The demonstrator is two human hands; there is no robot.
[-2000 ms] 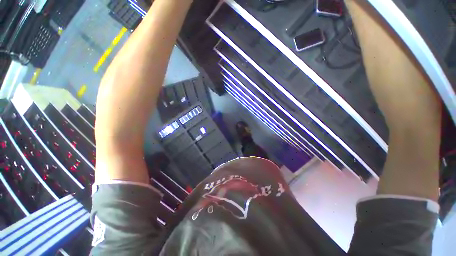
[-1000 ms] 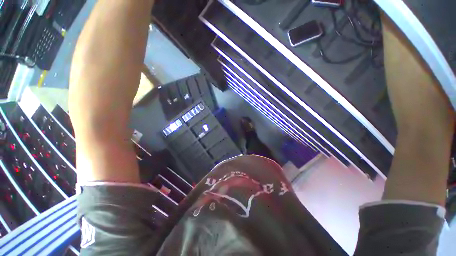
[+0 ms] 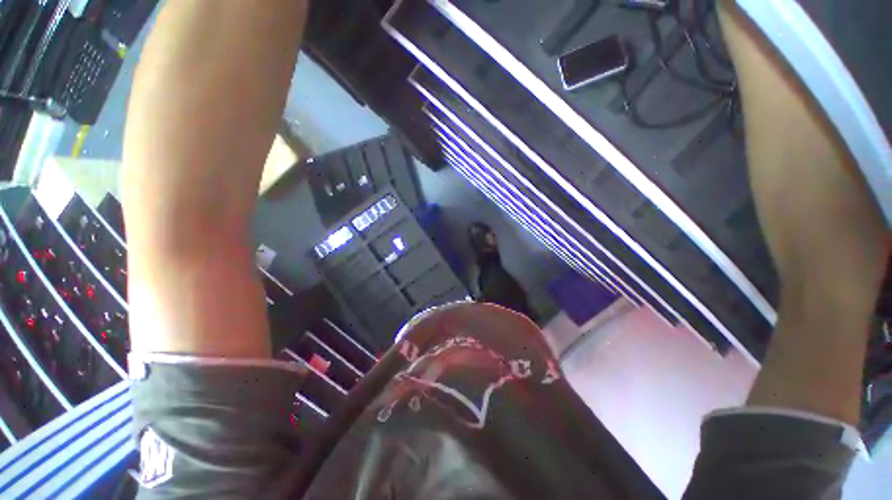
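Observation:
Both my forearms reach up past the top edge of the head view, so my left hand and my right hand are out of the picture. My right forearm passes over a dark rack shelf (image 3: 675, 161) at the upper right. On that shelf lies a black electronic unit with a pale edge (image 3: 593, 63). Thin black cables (image 3: 675, 107) lie looped beside it. What my hands touch or hold is hidden.
A grey compartment tray (image 3: 406, 278) with rows of small units is low in the centre. Stacked shelves with white edges run beside it. Another rack with red lights (image 3: 68, 283) is at the left. My shoe (image 3: 482, 239) shows on the floor.
My left forearm has shifted left over the two seconds. The view has moved slightly, and the second unit near the top edge has slid almost out of the picture.

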